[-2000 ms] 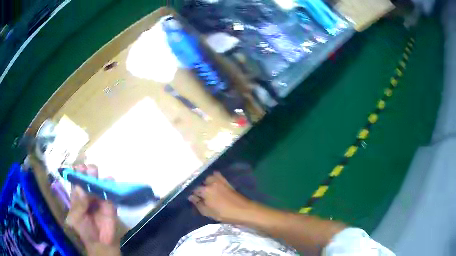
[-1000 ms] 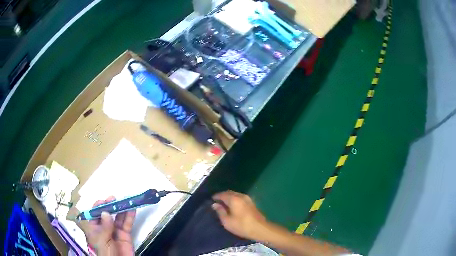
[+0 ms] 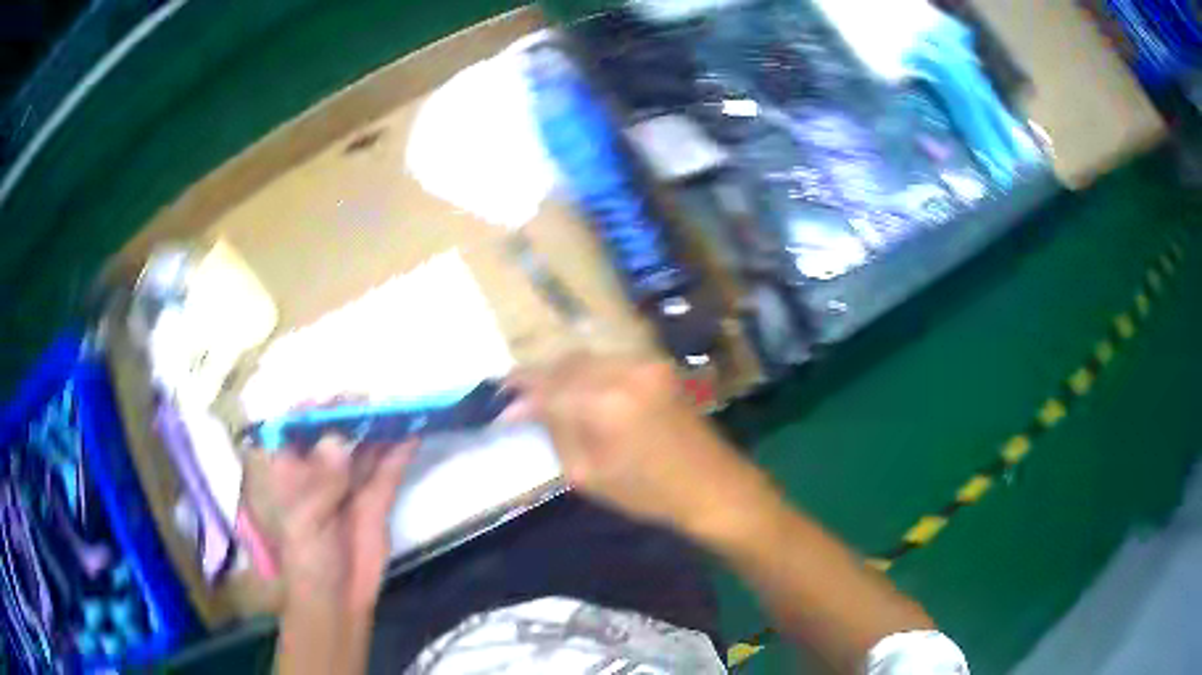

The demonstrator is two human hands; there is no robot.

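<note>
A black and light-blue pen device (image 3: 396, 418) lies level over the white paper sheet (image 3: 396, 330) in the cardboard tray. My left hand (image 3: 336, 488) holds it from below along its tip half, with the dark tip pointing left. My right hand (image 3: 593, 415) is at the device's rear end with the fingers closed around there. The picture is blurred, and the fingers hide the rear end, so I cannot tell whether a cable is in it.
A blue electric tool (image 3: 600, 172) lies at the tray's right side, with slim tweezers (image 3: 547, 277) beside it. A pink-and-black shell (image 3: 195, 488) is at the tray's left. A blue bin (image 3: 125, 528) stands left. A parts tray (image 3: 910, 264) is at right.
My right hand has moved from beyond the tray's front edge to the device's rear end. The device is now nearly level. The dark cable seen earlier at its rear no longer shows.
</note>
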